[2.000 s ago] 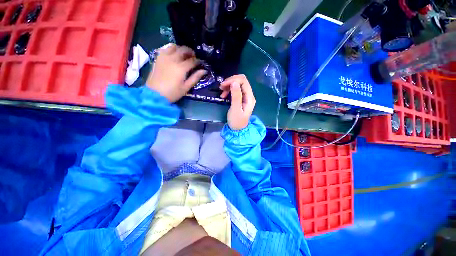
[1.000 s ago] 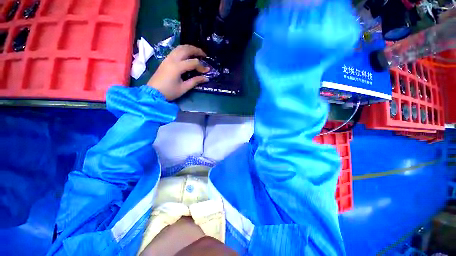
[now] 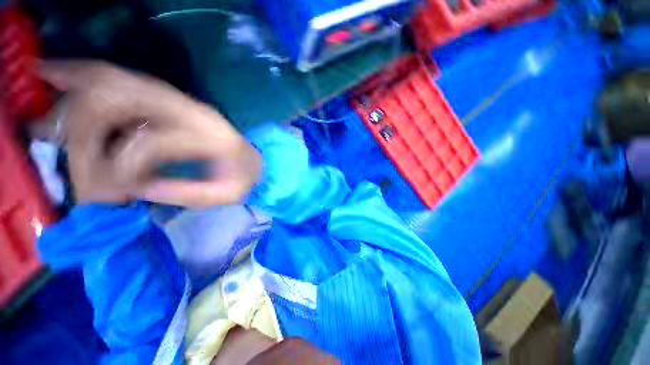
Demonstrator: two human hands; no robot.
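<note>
My right hand [image 3: 203, 150] is large and blurred at the left, reaching left from its blue sleeve. A blurred bright red thing [image 3: 25, 68] is near its far end; I cannot tell whether the hand grips it. My left sleeve [image 3: 103, 239] ends just below the blurred skin, where my left hand cannot be told apart from the right. The dark, blurred press fixture [image 3: 153, 39] is behind the hands. No round unit can be made out in either hand.
A red parts tray [image 3: 18, 235] is at the left edge. A second red tray [image 3: 427, 142] below bench level holds dark discs. The blue box [image 3: 285, 25] and stacked red trays [image 3: 456, 25] are at the top. A cardboard box [image 3: 524, 321] is lower right.
The view has swung right, with the bench shifting left and up. My right arm has come back from over the blue box to the hands' area at the left.
</note>
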